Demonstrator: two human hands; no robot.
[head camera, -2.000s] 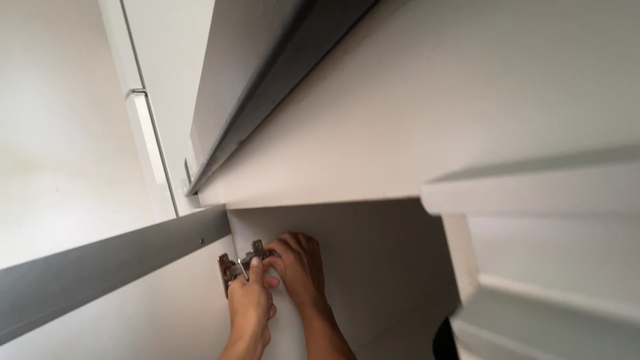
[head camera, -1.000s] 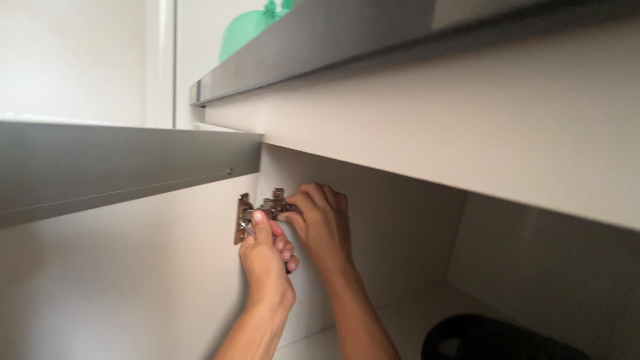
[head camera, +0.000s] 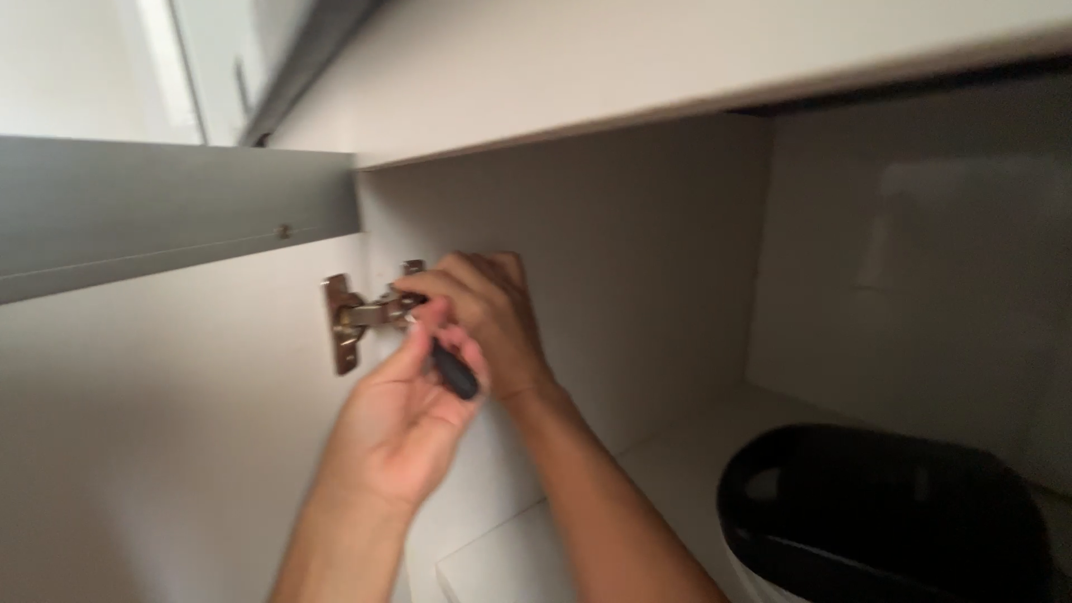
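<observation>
A metal cabinet hinge (head camera: 368, 315) joins the inner face of the white cabinet door (head camera: 167, 402) to the cabinet's side wall (head camera: 586, 251). My left hand (head camera: 410, 410) is just below the hinge arm, its fingers around a small tool with a black handle (head camera: 455, 371), probably a screwdriver; its tip is hidden by the fingers and the hinge. Behind and to the right, my right hand (head camera: 481, 310) rests at the wall side of the hinge, fingertips on or close to the mounting plate. What those fingertips grip cannot be told, as the hinge end is partly covered.
A grey metal edge profile (head camera: 167, 209) runs along the door's top. Above the opening lies a white cabinet rail (head camera: 586, 75). A bin with a black lid (head camera: 879, 502) stands inside at the lower right, on the cabinet floor.
My left hand has turned, so the black handle and my palm now show. My right hand stays at the hinge. The view has shifted, bringing more of the bin into sight.
</observation>
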